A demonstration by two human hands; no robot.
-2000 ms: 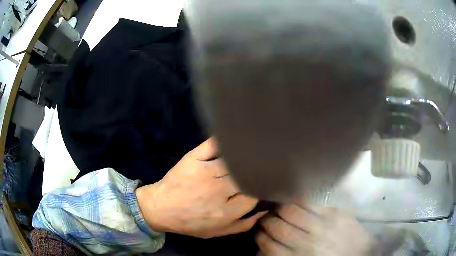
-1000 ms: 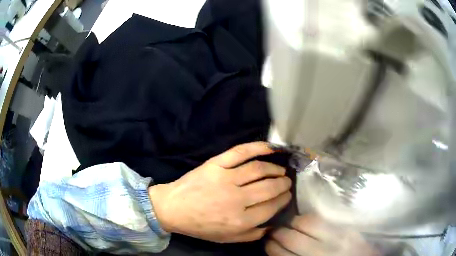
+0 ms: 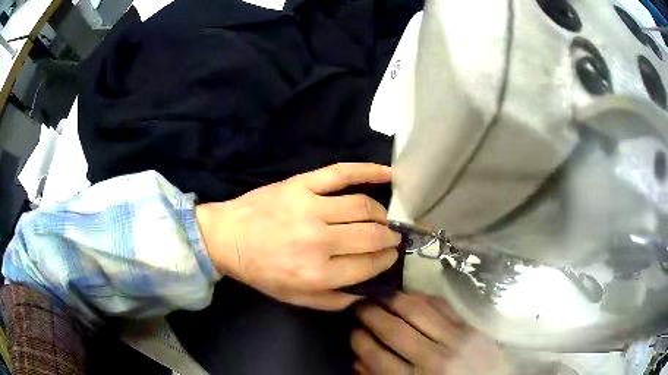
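Observation:
A large black cloth (image 3: 220,95) covers the surface left of the white-grey sewing machine head (image 3: 469,124). My left hand (image 3: 307,242) lies on the cloth, back up, fingers pointing right and holding it down beside the shiny presser foot area (image 3: 439,245). My right hand (image 3: 417,337) is at the bottom, partly blurred, its curled fingers on the cloth's right edge just below my left hand. Its fingertips are partly hidden. The needle tip cannot be made out.
The machine head with dark round holes stands close over the right side. A shiny, blurred metal part (image 3: 542,293) lies below it. Crumpled white material (image 3: 47,165) is at the left. A measuring strip (image 3: 165,344) shows at the bottom left. A wooden table edge (image 3: 29,44) is at the upper left.
The view has shifted, and the machine head shows more clearly. My left hand appears higher in the picture and stays on the cloth beside the foot. My right hand remains at the cloth's edge.

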